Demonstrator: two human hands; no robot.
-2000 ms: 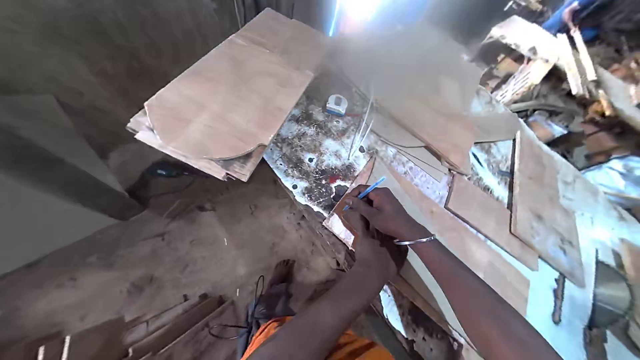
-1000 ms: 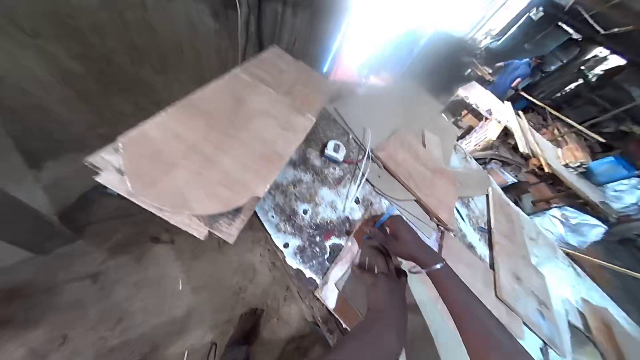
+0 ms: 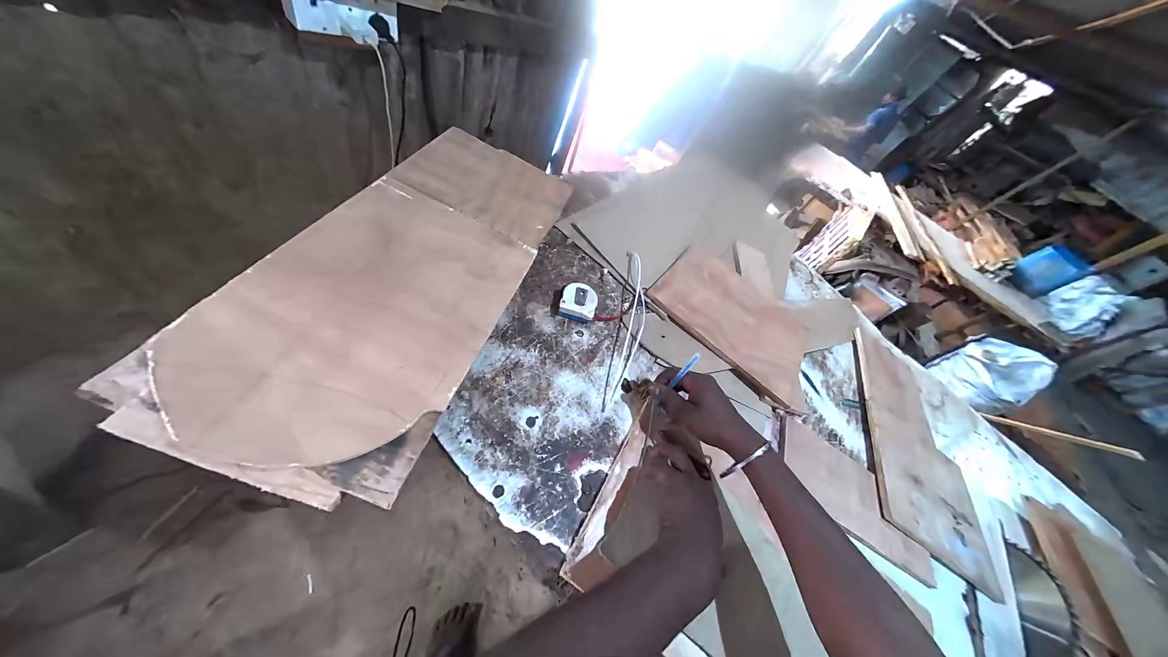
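My right hand (image 3: 707,412), with a bracelet at its wrist, holds a blue pen (image 3: 684,370) near the top end of a narrow wooden piece (image 3: 630,497). My left hand (image 3: 669,488) lies just below it, pressed on or around that piece; its fingertips are partly hidden, so its exact grip is unclear. Beyond the hands, on the stained worktable (image 3: 538,401), are a white tape measure (image 3: 578,301) and a looped white cable (image 3: 634,319). A large plywood sheet (image 3: 338,328) with a curved end rests on other boards at the left.
Plywood offcuts (image 3: 739,319) and a longer panel (image 3: 922,456) lie on the right of the table. A toothed circular saw blade (image 3: 1036,593) shows at the lower right. Scrap wood (image 3: 967,228) and a blue container (image 3: 1049,269) stand beyond. A person (image 3: 881,119) is far back.
The view has shifted, bringing in more of the wall and the back of the workshop. My right hand keeps the blue pen, and both hands stay close together at the wooden piece.
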